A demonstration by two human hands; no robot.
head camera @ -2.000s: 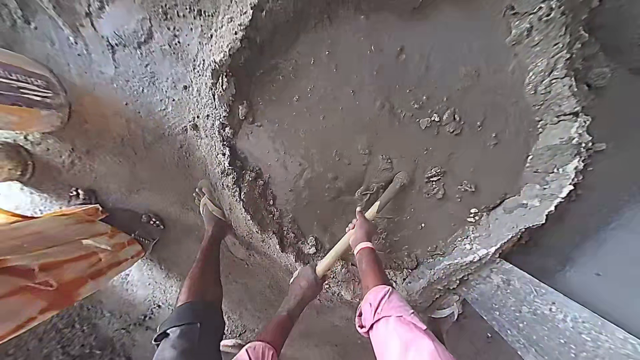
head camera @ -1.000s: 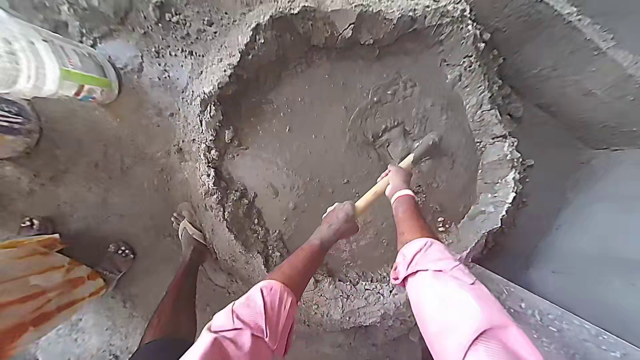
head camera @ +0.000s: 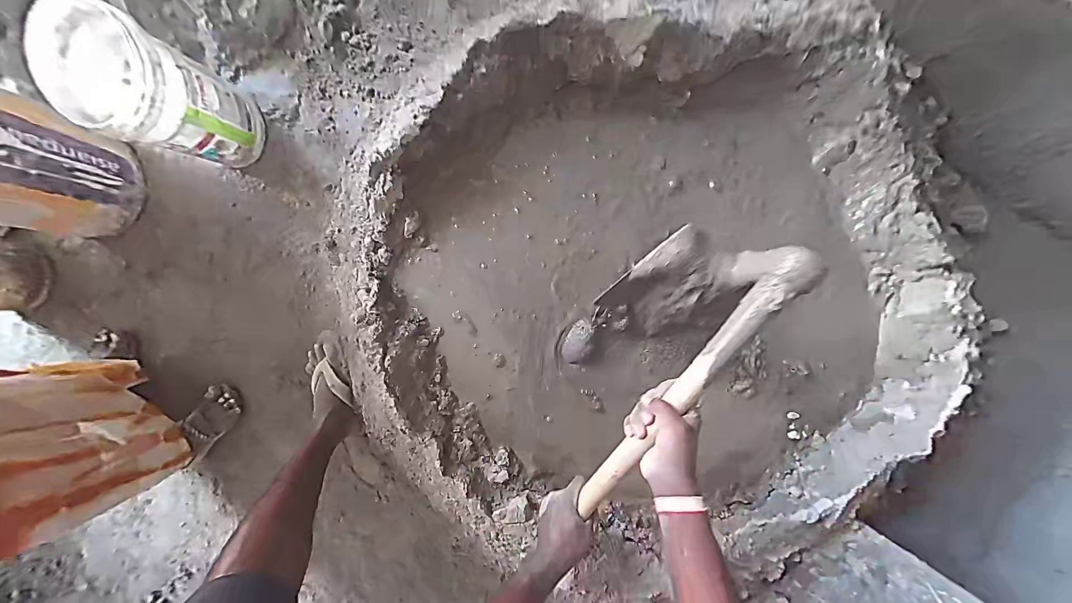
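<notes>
My left hand (head camera: 565, 523) is closed round the lower end of the wooden handle of a hoe (head camera: 737, 327). Farther up the same handle grips my right hand (head camera: 670, 440), with a pale band on its wrist. The hoe's mud-coated metal blade (head camera: 662, 272) is tilted, its edge showing above wet grey mortar (head camera: 519, 251). A small rounded lump (head camera: 577, 342) sits in the mortar by the blade's lower corner. Round the pool runs a thick, rough rim of stiffer mix (head camera: 913, 335).
A white bucket (head camera: 213, 126) and a paint bucket (head camera: 75, 167) stand at the upper left. Below them are another person's foot (head camera: 213, 410) and orange patterned cloth (head camera: 84, 444). My sandalled foot (head camera: 331, 381) rests beside the rim. A stone slab (head camera: 879, 565) lies at lower right.
The hoe blade, down in the mortar on the right side a second ago, now shows above the surface nearer the pool's middle. Both hands have stayed on the handle. The view has shifted.
</notes>
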